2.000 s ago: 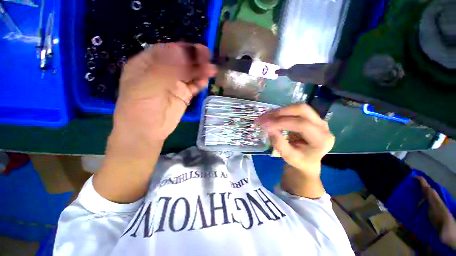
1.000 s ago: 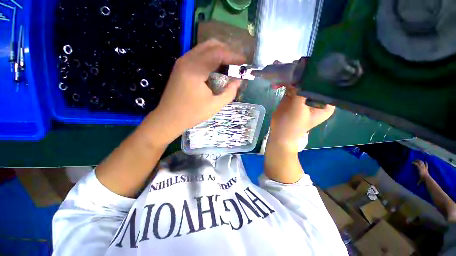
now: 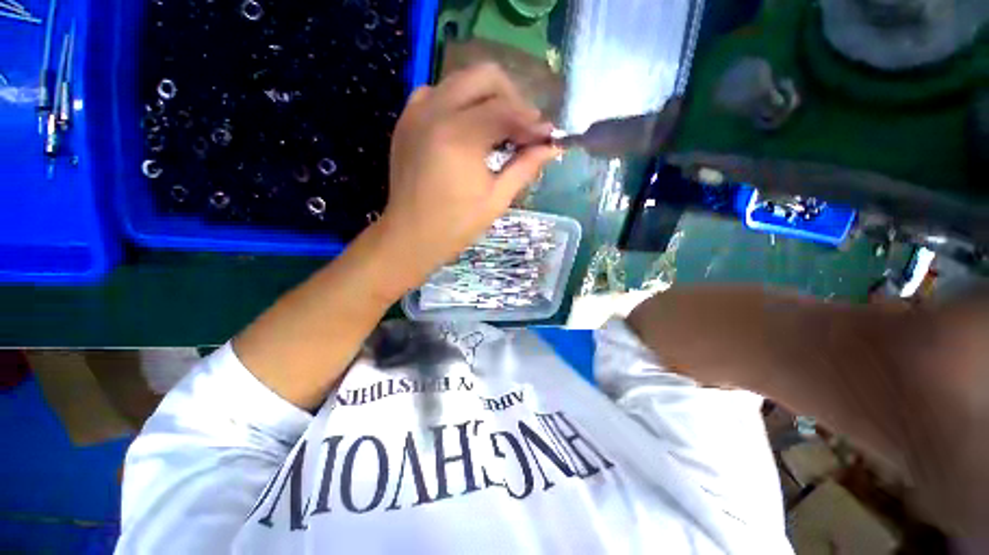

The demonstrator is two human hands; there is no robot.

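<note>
My left hand (image 3: pixel 461 152) is at the tip of the grey press tool (image 3: pixel 624 133). Its thumb and fingers are pinched together there around a small silver part (image 3: pixel 501 157), mostly hidden by the fingers. The bright holder at the tool's tip is almost covered by the fingertips. My right forearm (image 3: pixel 803 347) is blurred and reaches to the right edge; the hand itself is out of the picture. The clear tray (image 3: pixel 566 266) of silver pins lies below my left hand, close to my shirt.
A large blue bin (image 3: pixel 249 236) with scattered rings is on the left, and another blue bin (image 3: pixel 65 255) with long silver pieces beyond it. The dark-green press (image 3: pixel 759 49) is at upper right, a long clear box (image 3: pixel 629 54) beside it. A small blue bin (image 3: pixel 808 226) holds silver parts.
My right hand has left the area under the press tool and gone out past the right edge. My left fingers have closed further around the tool's tip, covering the holder.
</note>
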